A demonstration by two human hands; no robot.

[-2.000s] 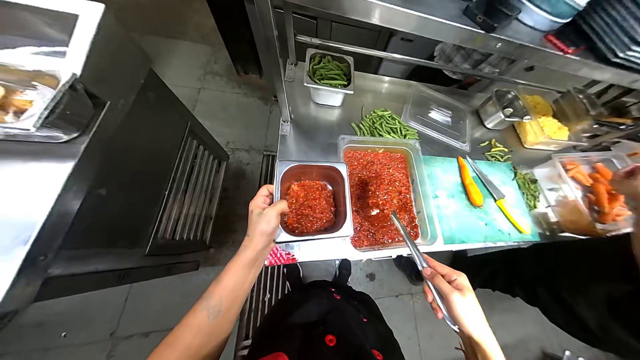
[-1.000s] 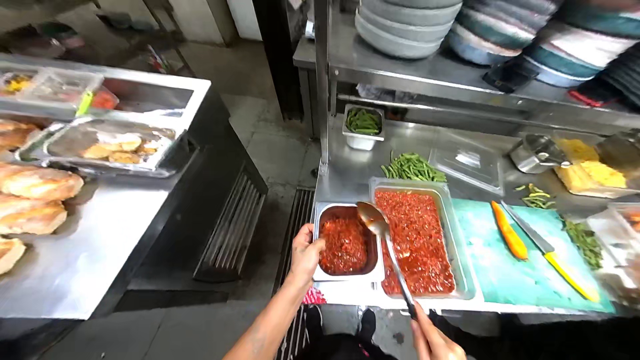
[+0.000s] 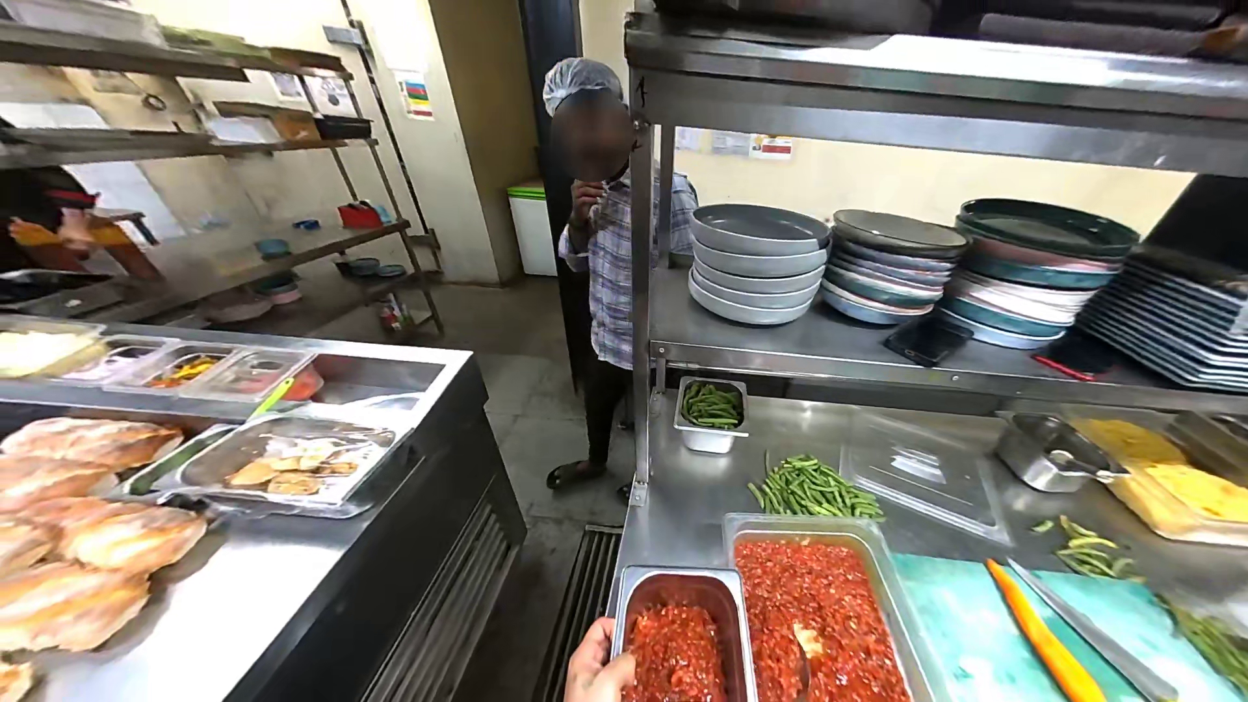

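My left hand [image 3: 597, 665] grips the left rim of a small steel pan [image 3: 738, 609] holding red chopped sauce [image 3: 673, 648]. Against its right side stands a larger clear plastic container [image 3: 882, 546], also filled with red chopped sauce [image 3: 829, 604]. Part of a spoon [image 3: 803, 673] shows in that larger container, at the lower edge of the view. My right hand is out of view. A pile of green beans [image 3: 817, 487] lies behind the containers. Right of them, a carrot [image 3: 1043, 629] and a knife [image 3: 1092, 629] rest on a green cutting board [image 3: 951, 585].
A person [image 3: 609, 263] in a hair net stands beyond the shelf post [image 3: 642, 292]. Stacked plates [image 3: 760, 263] fill the shelf. A small container of green beans [image 3: 712, 405], a clear lid [image 3: 926, 478] and a steel pot [image 3: 1048, 453] stand behind. Bread [image 3: 88, 526] lies on the left counter.
The spoon has gone from the small pan's rim to the larger container. My right hand has left the view. The view has tilted up, bringing in the standing person.
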